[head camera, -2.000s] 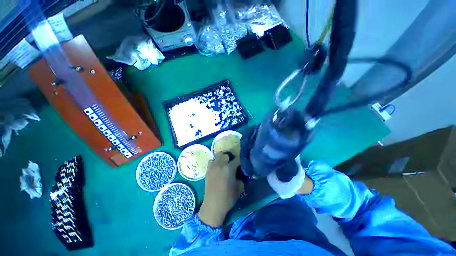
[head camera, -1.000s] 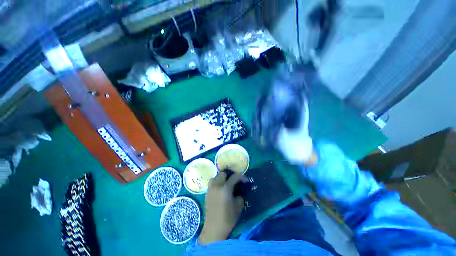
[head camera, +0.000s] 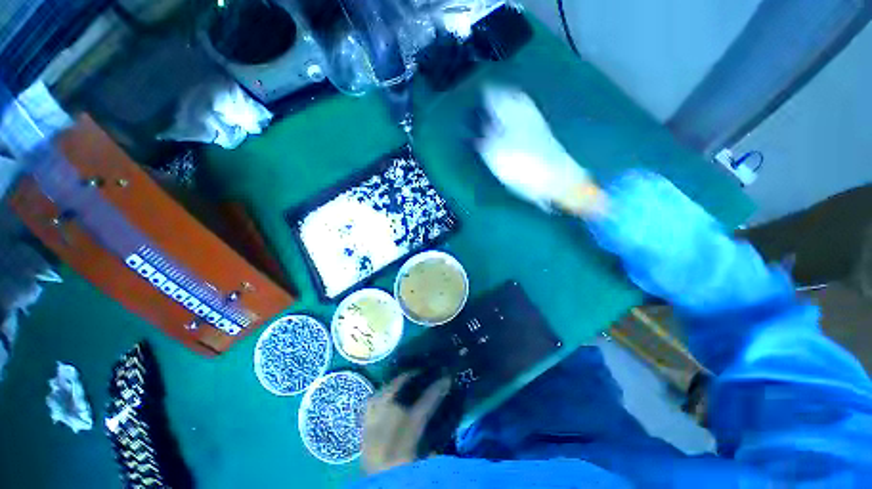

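Observation:
The black jig cover plate (head camera: 497, 339) with white marks lies flat at the bench's near edge. My bare left hand (head camera: 400, 420) is at its left end, with black at the fingers; whether this is finger cots or a held part I cannot tell. My white-gloved right hand (head camera: 535, 158) is blurred, over the mat beyond the plate, with something dark at its fingertips. The power screwdriver (head camera: 378, 48) hangs apart from it at the top, bit downward. Two dishes of silver-grey pieces (head camera: 293, 354) and two of brass-coloured parts (head camera: 431, 287) stand left of the plate.
A black tray (head camera: 330, 294) of small white parts lies behind the dishes. An orange-brown slotted fixture (head camera: 124, 229) stands left. A long black strip stack (head camera: 139, 420) and crumpled white tissue (head camera: 69, 396) lie far left. A grey box (head camera: 287, 76) and clear bags are at the rear.
My right hand has let go of the screwdriver and moved up and left over the mat. The screwdriver has swung to the top. My left hand has moved from the brass-coloured dishes towards the near edge.

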